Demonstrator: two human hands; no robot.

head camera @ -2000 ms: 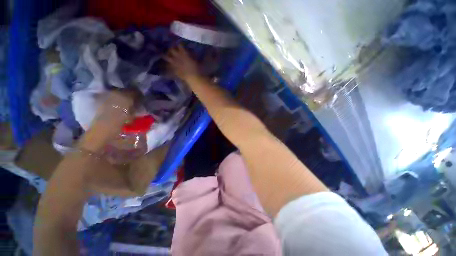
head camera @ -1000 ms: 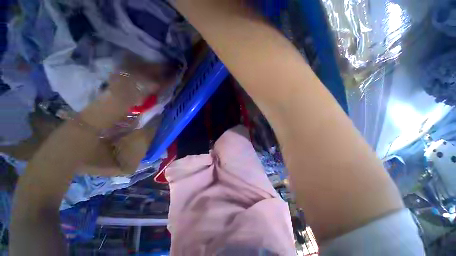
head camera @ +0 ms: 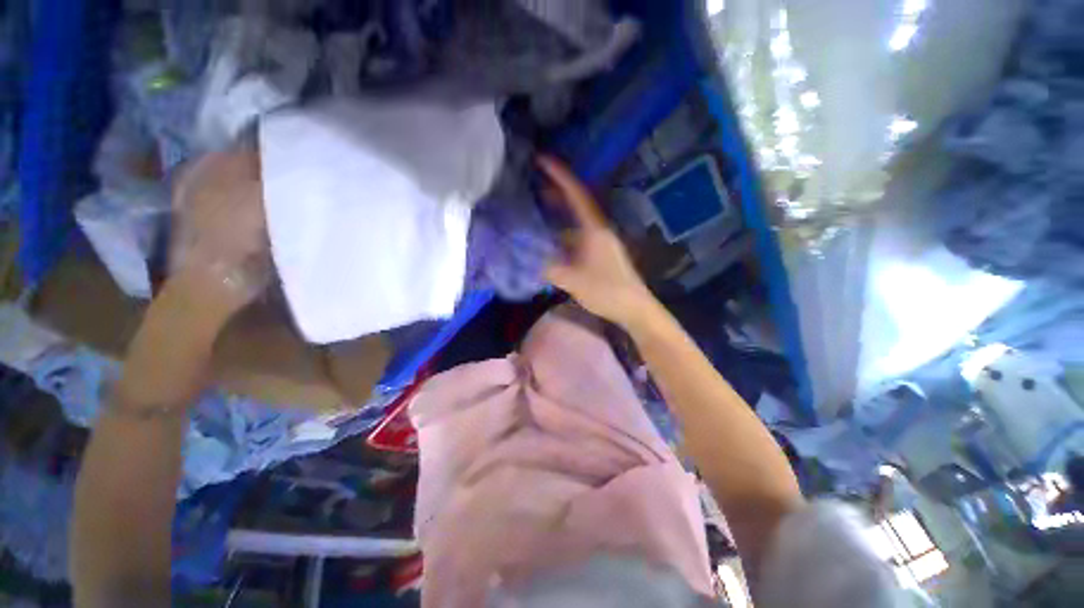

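A white flat piece [head camera: 363, 226], cloth or paper, stands out over the crate in front of me, its upper part in grey shadow. My left hand [head camera: 216, 220] is blurred at its left edge and appears to hold it; the fingertips are hidden. My right hand [head camera: 594, 255] is to the right of the piece, fingers apart, beside lilac cloth [head camera: 511, 255]; no grip on the cloth shows. The blue plastic crate [head camera: 422, 356] shows below the white piece, with crumpled grey and pale cloth [head camera: 238, 89] heaped behind.
A brown cardboard-like surface [head camera: 83, 291] lies at the left. A blue-edged table [head camera: 779, 285] with clear plastic [head camera: 820, 119] is at the right, with blue garments [head camera: 1010, 190] heaped beyond. My pink-clad lap [head camera: 547, 475] is below. A blue rectangular object [head camera: 689, 200] lies between crate and table.
The white piece has come into view, at my left hand. My right hand has come back into the picture, nearer my lap. The red item by my left hand no longer shows.
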